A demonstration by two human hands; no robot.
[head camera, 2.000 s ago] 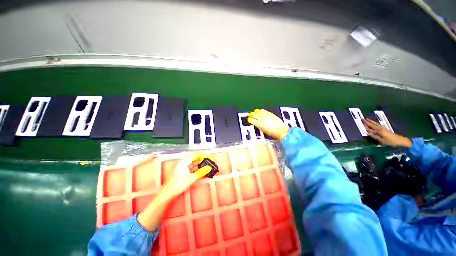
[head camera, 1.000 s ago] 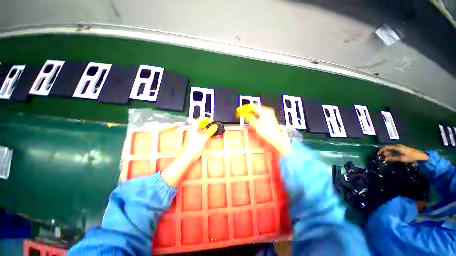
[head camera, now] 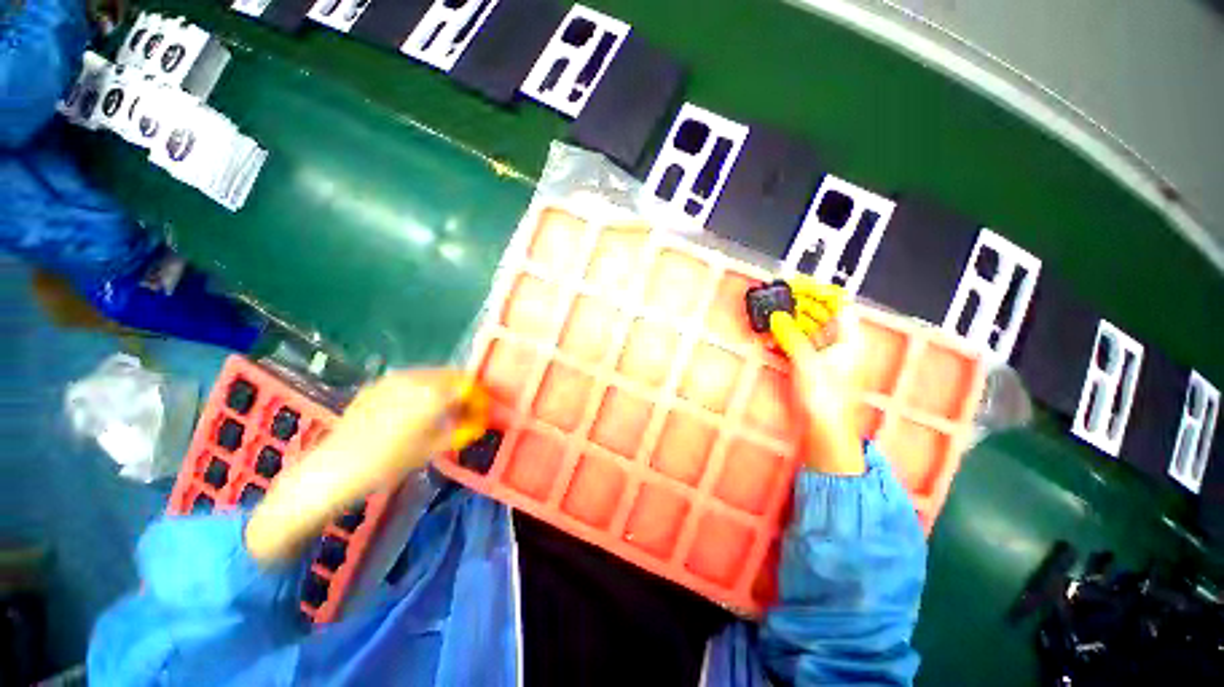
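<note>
My right hand (head camera: 822, 346), with yellow finger cots, pinches a small black rounded-square watch head (head camera: 769, 307) above the upper part of the red-orange pocketed tray (head camera: 654, 403). My left hand (head camera: 389, 436) is blurred at the tray's lower left corner. Its yellow fingertips are beside another black watch head (head camera: 478, 451) in the corner pocket; whether they grip it cannot be told. The tray's other visible pockets look empty. White box inserts (head camera: 726, 176) with dark cut-outs sit on the green belt beyond the tray.
Matte black box lids (head camera: 762, 181) alternate with the inserts. A second red tray (head camera: 228, 463) with black watch heads is at lower left. White printed cards (head camera: 201, 141) and another person's blue sleeve (head camera: 40, 67) are upper left. A dark tangled heap (head camera: 1134, 617) is lower right. Clear film lies under the tray.
The view has swung left and down. The watch head earlier in my left hand's fingers now appears in my right. My left hand has moved to the tray's lower left corner.
</note>
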